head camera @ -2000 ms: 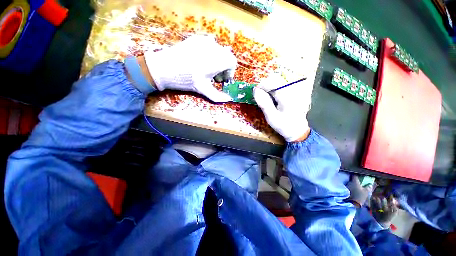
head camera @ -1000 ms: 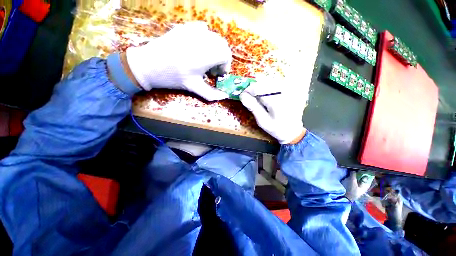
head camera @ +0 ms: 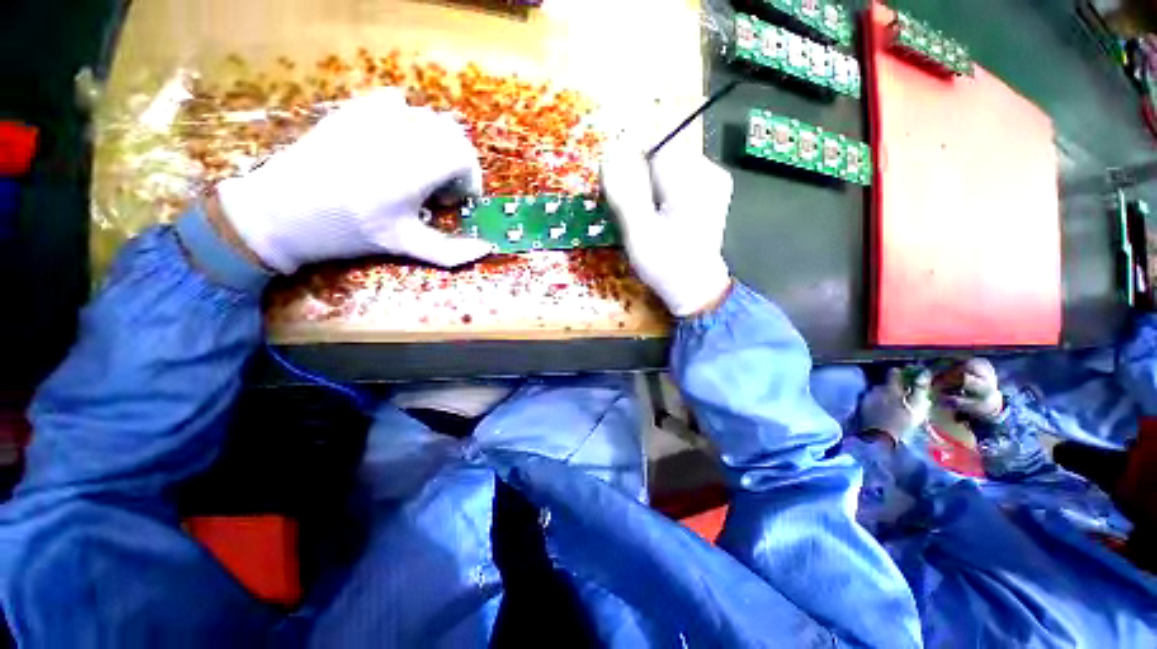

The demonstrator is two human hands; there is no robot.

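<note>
A green PCB panel (head camera: 543, 222) is held level above the cardboard work board (head camera: 470, 317), with pale pads on its upper face. My left hand (head camera: 362, 184), in a white glove, grips its left end between thumb and fingers. My right hand (head camera: 666, 216), also white-gloved, is at the panel's right end and holds dark tweezers (head camera: 694, 117) that point up and right, away from the panel. The fingertips under the panel are hidden. Many red-brown bits (head camera: 508, 127) cover the cardboard around and behind the panel.
Several PCB panels (head camera: 808, 146) stand right of the cardboard on the dark green bench (head camera: 812, 254). A large red pad (head camera: 971, 216) lies further right with a panel on its far edge. Clear film (head camera: 140, 140) is at the cardboard's left. A neighbour's gloved hands (head camera: 895, 408) show at lower right.
The view has shifted, so the bench things appear further left. The panel now shows at fuller length and lies level. The tweezers have swung from across to pointing up and right.
</note>
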